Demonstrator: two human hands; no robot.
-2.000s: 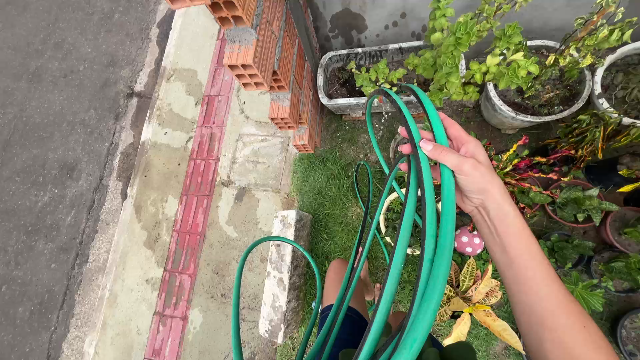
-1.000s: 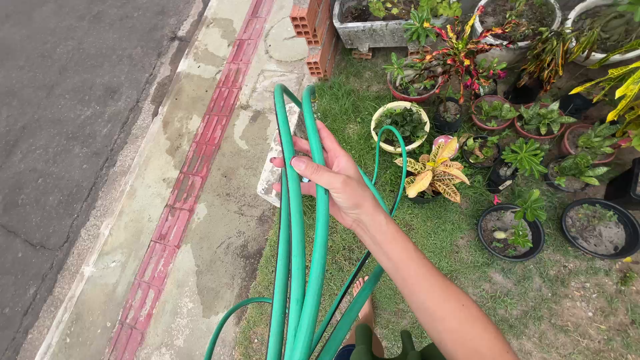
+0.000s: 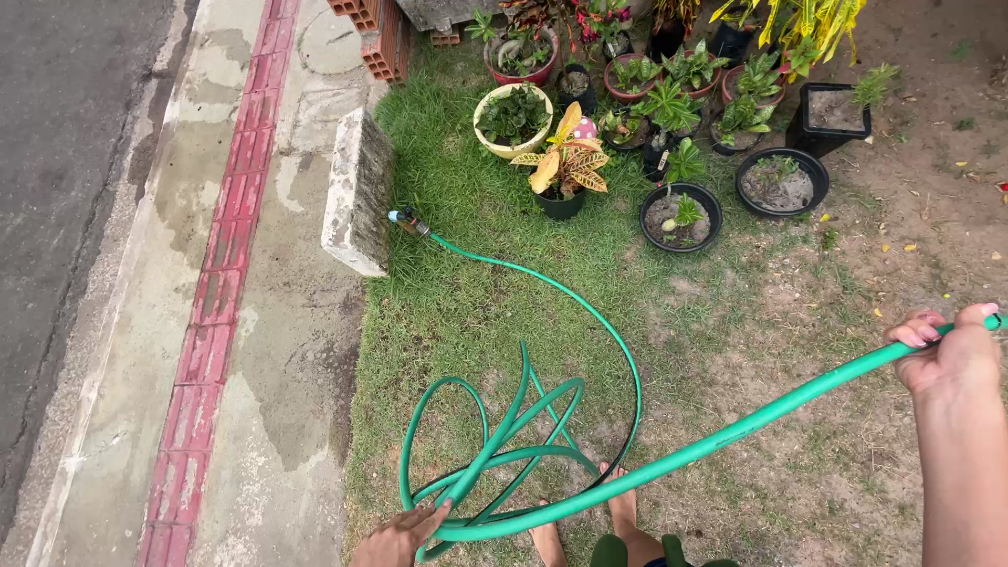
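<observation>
Loose coils of a green garden hose [image 3: 756, 417] hang low in front of me, above the grass and my bare feet. At the bottom, my left hand [image 3: 402, 537] is against the coils, its fingers partly hidden by the frame edge and the hose. My right hand [image 3: 949, 346], far out at the right edge, is closed around a stretched length of the same hose. One thin run of hose curves over the grass to a tap [image 3: 409, 221] with a light blue part, beside the concrete block.
A weathered concrete block [image 3: 358, 193] stands between the lawn and the paved walk with red tiles [image 3: 224, 236]. Potted plants fill the upper right, among them a cream pot [image 3: 513, 150] and black bowls [image 3: 783, 209]. Hollow bricks [image 3: 386, 43] rise at the top.
Earlier one hand held the hose loops up at mid-view; now the coils hang lower, by my left hand, and my right hand grips a length stretched far right. The view has shifted.
</observation>
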